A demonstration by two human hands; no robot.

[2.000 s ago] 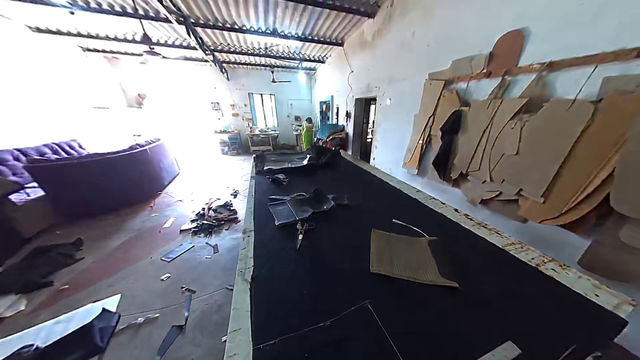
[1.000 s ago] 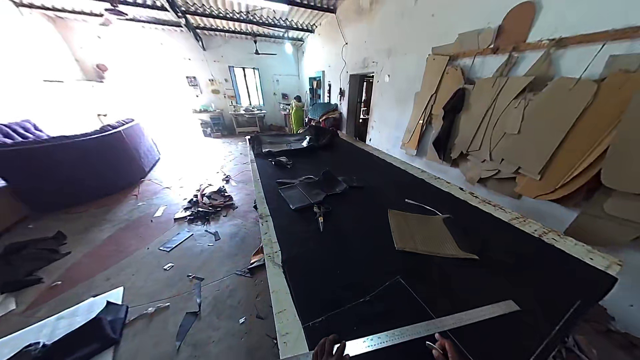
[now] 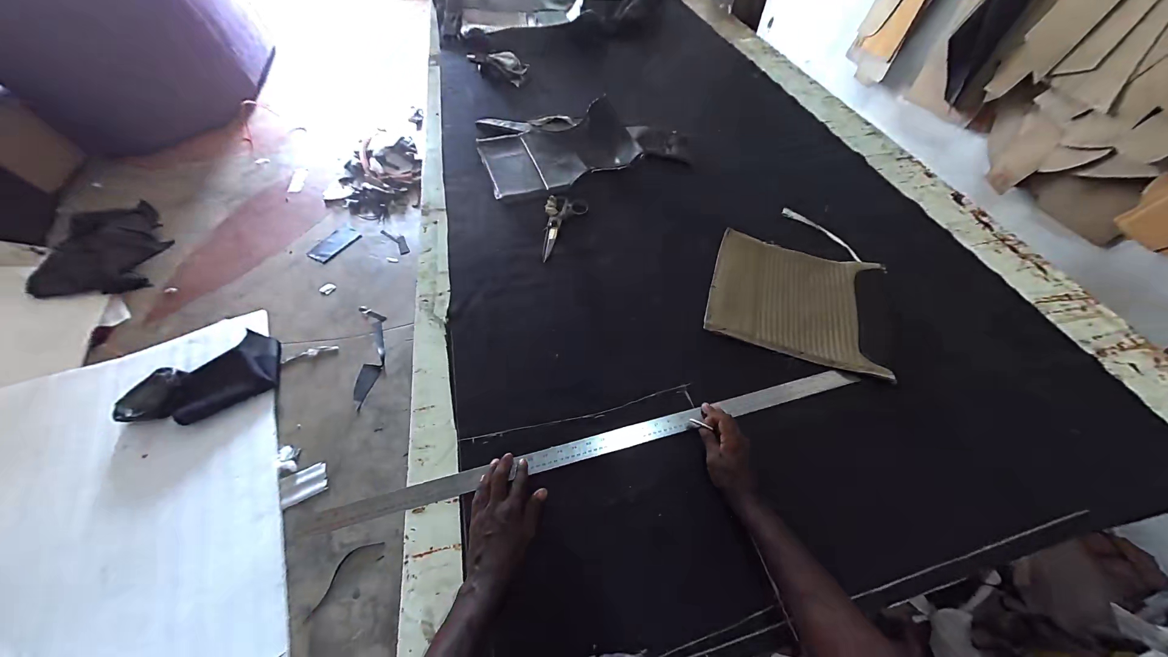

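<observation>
A long steel ruler [image 3: 620,438] lies slantwise across black fabric [image 3: 602,319] spread over the table, its left end past the table's edge. My left hand [image 3: 504,516] presses on the ruler with its fingertips, palm down. At the ruler's upper edge, my right hand [image 3: 727,452] pinches a small, thin pale marking piece. Pale lines run on the fabric above the ruler and near the bottom. A ribbed brown panel [image 3: 789,297] touches the ruler's right end. Farther up lie scissors [image 3: 555,224], blades toward me, and dark sheet pieces [image 3: 566,155].
The table's pale, worn edge [image 3: 431,365] runs along the left, with scraps [image 3: 379,173] on the floor beyond. A white board [image 3: 155,511] bearing a black piece stands at lower left. Cardboard patterns [image 3: 1077,82] hang on the right wall. Cloth scraps [image 3: 1077,584] lie at lower right.
The view has tilted down. The ruler, whose right end was beyond the brown panel, now reaches left past the table's edge. Both hands have come further into view.
</observation>
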